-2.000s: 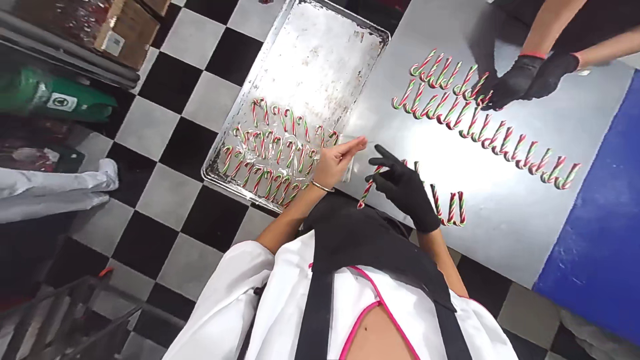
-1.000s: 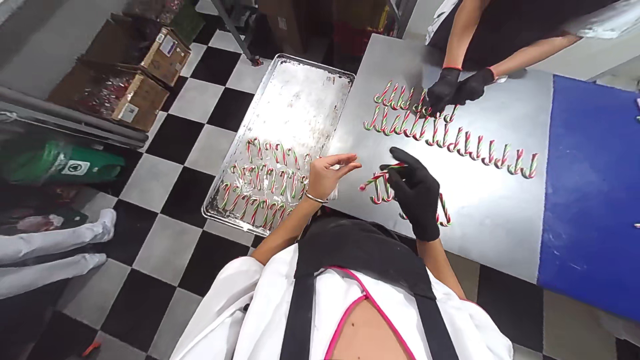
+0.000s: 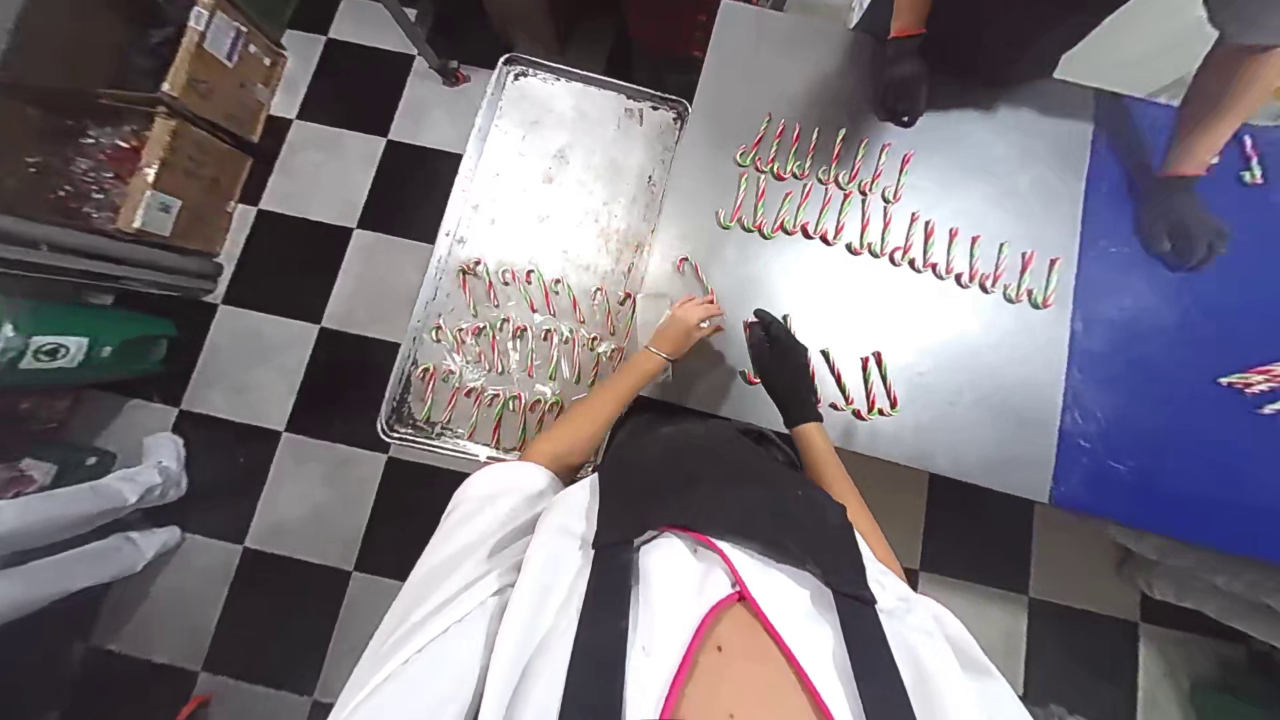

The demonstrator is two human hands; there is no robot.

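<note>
My bare left hand [image 3: 688,326] is closed around the lower end of a striped candy cane [image 3: 697,272], whose hook points away from me beside the tray. A black glove covers my right hand [image 3: 780,362], which lies over candy canes near the front of the metal table [image 3: 960,420]; whether it grips one is hidden. Several loose candy canes [image 3: 878,385] lie just right of it. Two longer rows of candy canes [image 3: 885,230] run across the table farther back. On the left, a metal sheet tray [image 3: 570,130] holds several rows of candy canes, some in clear wrapping.
Across the table are a co-worker's gloved hands, one by the back rows [image 3: 904,80], the other over the blue surface [image 3: 1180,225]. More candy canes [image 3: 1255,378] lie at the right edge. Cardboard boxes [image 3: 190,190] and a person's white-clad legs [image 3: 90,510] are at the left.
My left hand, empty earlier, now holds a candy cane. My right hand has lowered to the canes on the table. The co-worker's hands have moved apart, one to the blue surface.
</note>
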